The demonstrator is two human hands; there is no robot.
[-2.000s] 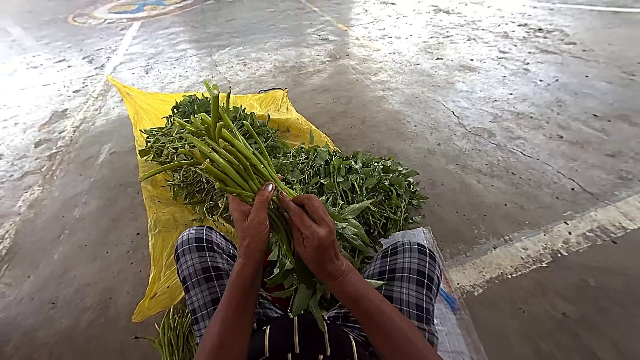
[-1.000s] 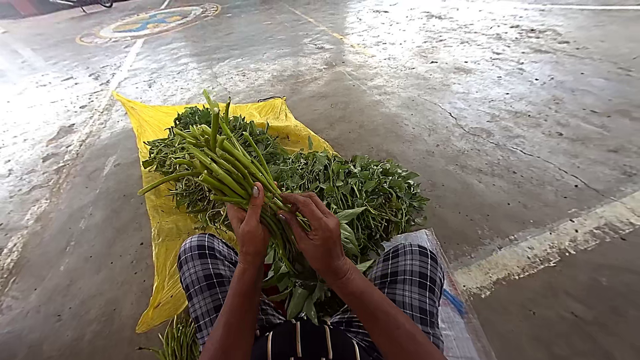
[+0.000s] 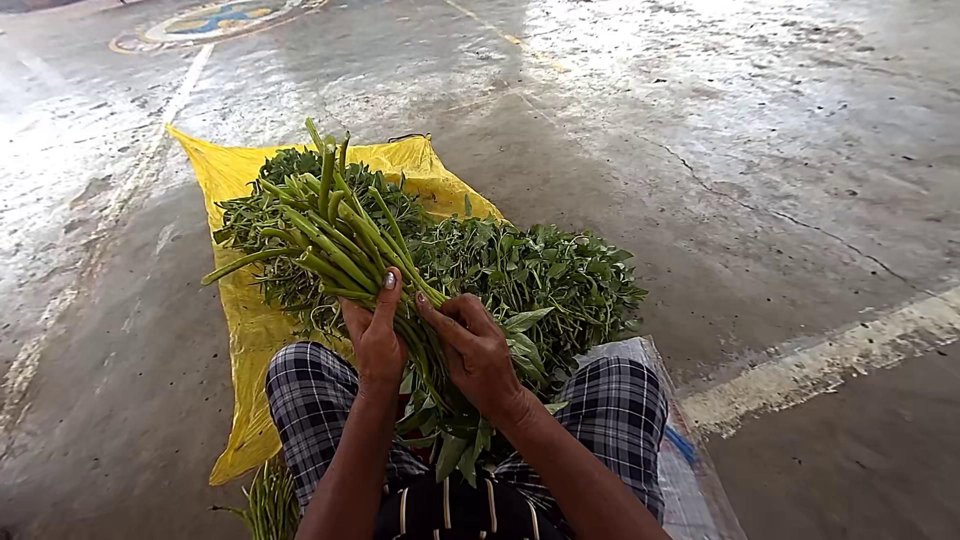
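A thick bunch of leafy green stems (image 3: 337, 240) lies across both hands above my lap, its cut stalk ends pointing up and left and its leaves hanging between my knees. My left hand (image 3: 376, 330) is closed around the bunch from the left, thumb on top. On the right side, my right hand (image 3: 472, 349) grips the same stems with bent fingers, just below the left thumb. Beyond the hands, piles of loose leafy greens (image 3: 540, 277) rest partly on a yellow plastic sheet (image 3: 255, 352).
Another bundle of green stems (image 3: 271, 501) is on the floor beside my left leg. A whitish woven sack (image 3: 682, 480) with a blue strip lies by my right leg. The concrete floor (image 3: 750, 285) has a crack and worn painted lines.
Both hands keep hold of the bunch throughout. The view has tilted up slightly since the earliest frame.
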